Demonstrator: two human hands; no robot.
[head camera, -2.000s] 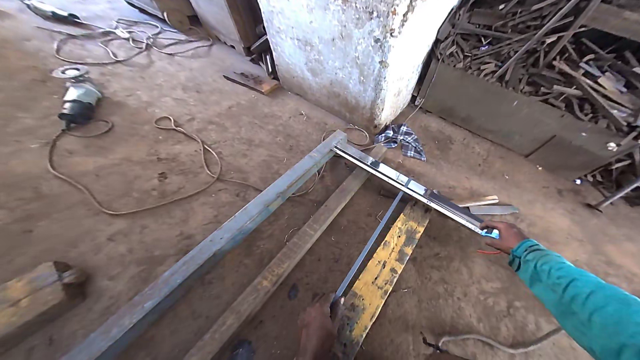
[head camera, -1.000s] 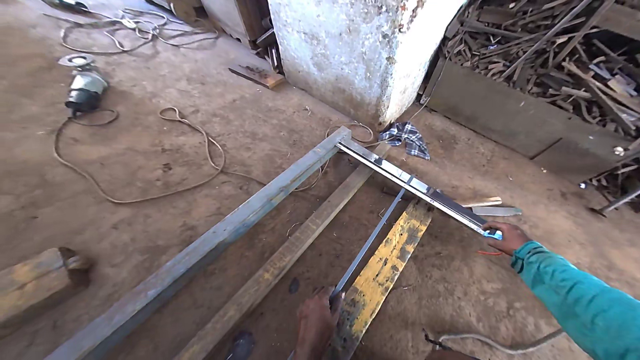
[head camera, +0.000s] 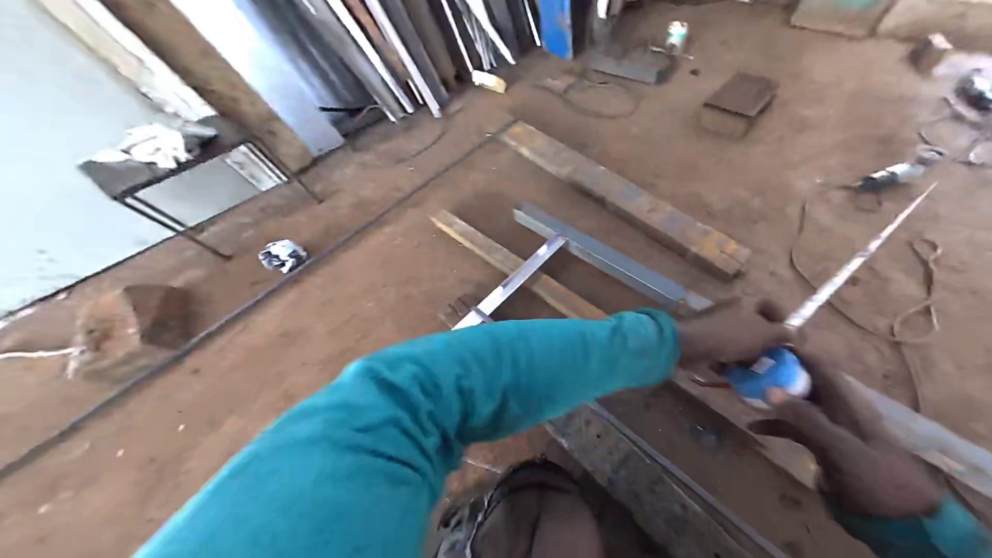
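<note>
My right hand (head camera: 876, 457) is closed around a blue tape measure (head camera: 775, 376) at the right. My left hand (head camera: 732, 333) reaches across from the left in a teal sleeve and grips the base of its extended blade (head camera: 860, 267), beside the case. The blade slants up to the right, its far end free in the air. Beneath the hands lies a frame of grey metal tube (head camera: 620, 263), with a lighter metal crosspiece (head camera: 515, 283) meeting it. The left forearm hides part of the frame. My fingers are blurred.
A long rusty beam (head camera: 620, 198) and a narrow bar (head camera: 511, 263) lie on the dirt floor. A corded power tool (head camera: 891, 177) is at the right, its cord looping nearby. Metal lengths (head camera: 387, 54) lean at the back; a small table (head camera: 186, 159) stands left.
The view has swung far round. My left hand has let go of the metal strip it held and come to the tape measure in my right hand, which has left the frame's end.
</note>
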